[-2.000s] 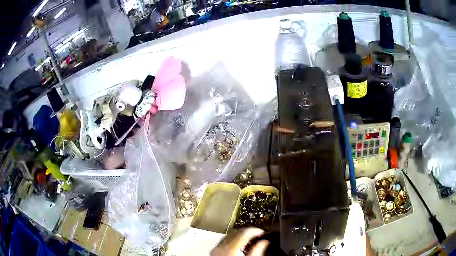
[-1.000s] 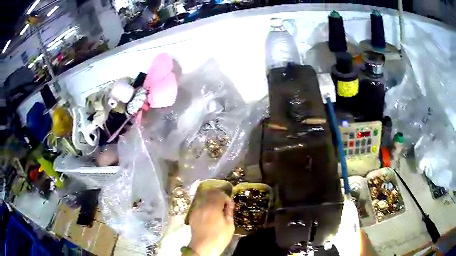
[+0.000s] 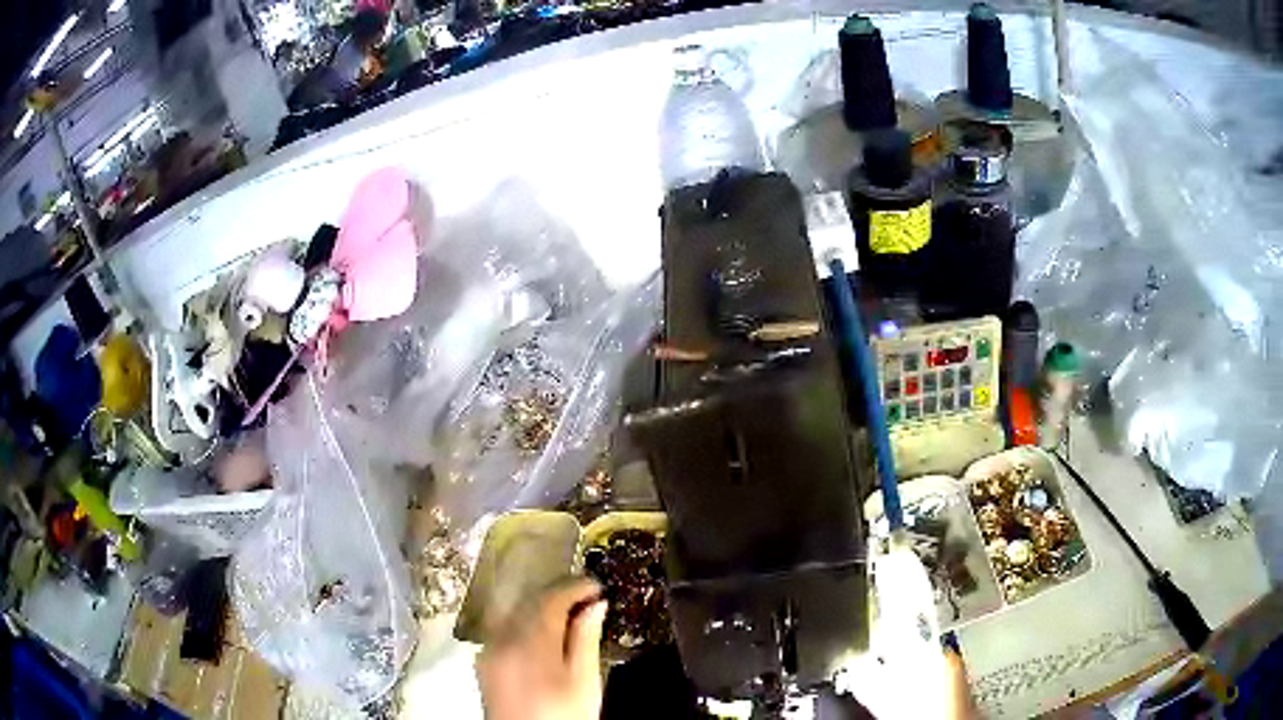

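Note:
The dark button-sewing machine head stands in the centre, its front end at the bottom edge. My left hand is blurred, over the front of the cream left tray, its fingers beside the compartment of dark-gold buttons. Whether it holds anything cannot be told. My right hand shows only in part at the bottom, beside the glaring white machine lamp; its fingers are hidden. Black cloth lies below the left tray. The right tray holds gold buttons and grey-silver trims.
The control panel and dark thread cones are behind the right tray. A black-handled screwdriver lies right of it. Plastic bags and a pink piece are at left. A clear bottle stands behind the machine.
The view has shifted, so the machine and trays appear further left. My left hand was over the left tray's empty-looking compartment and is now nearer the dark-gold buttons. My right hand remains beside the lamp.

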